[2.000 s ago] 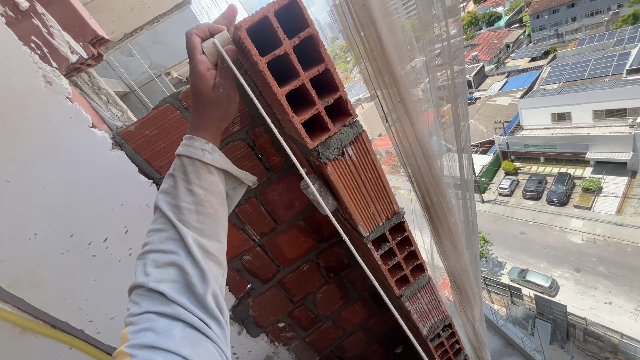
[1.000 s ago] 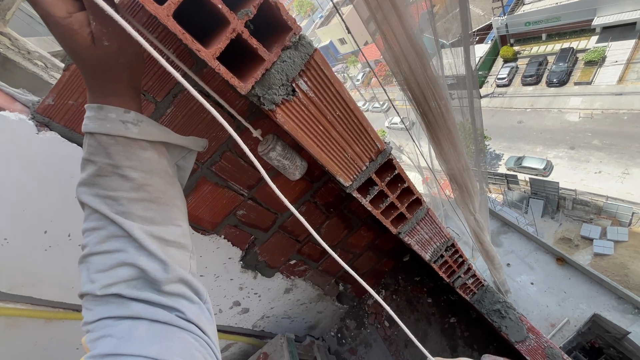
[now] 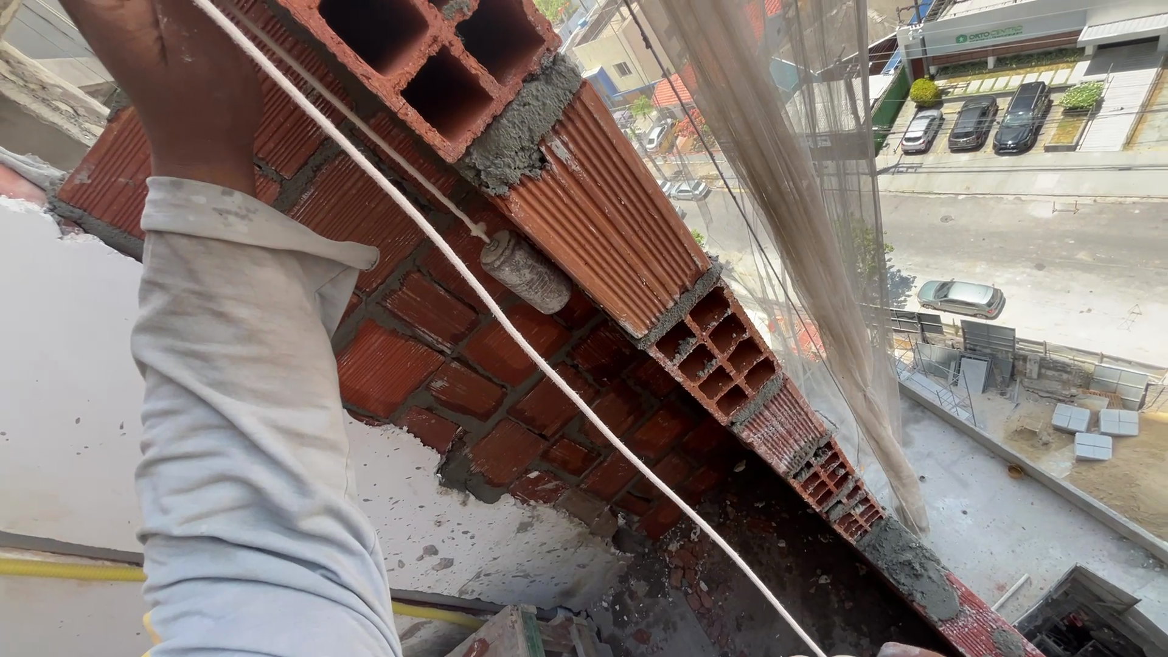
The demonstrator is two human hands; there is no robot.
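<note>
My left hand is raised at the upper left beside the top of a hollow clay brick wall, its fingers cut off by the frame edge, so its hold is hidden. A cylindrical plumb bob hangs on a thin cord near the wall's brick edge. A white cord crosses the view diagonally from near my left hand to the bottom edge. There, a bit of what looks like my right hand shows beside the cord's end; its grip is hidden. The top hollow brick sits on grey mortar above a ribbed brick.
The wall edge drops steeply toward the lower right, with a mortar patch low down. Translucent netting hangs outside it, above a street with parked cars. White plaster and a yellow conduit lie at left.
The view has moved closer to the upper bricks. A white block held in my left hand two seconds ago is out of view. The plumb bob now shows fully beside the ribbed brick.
</note>
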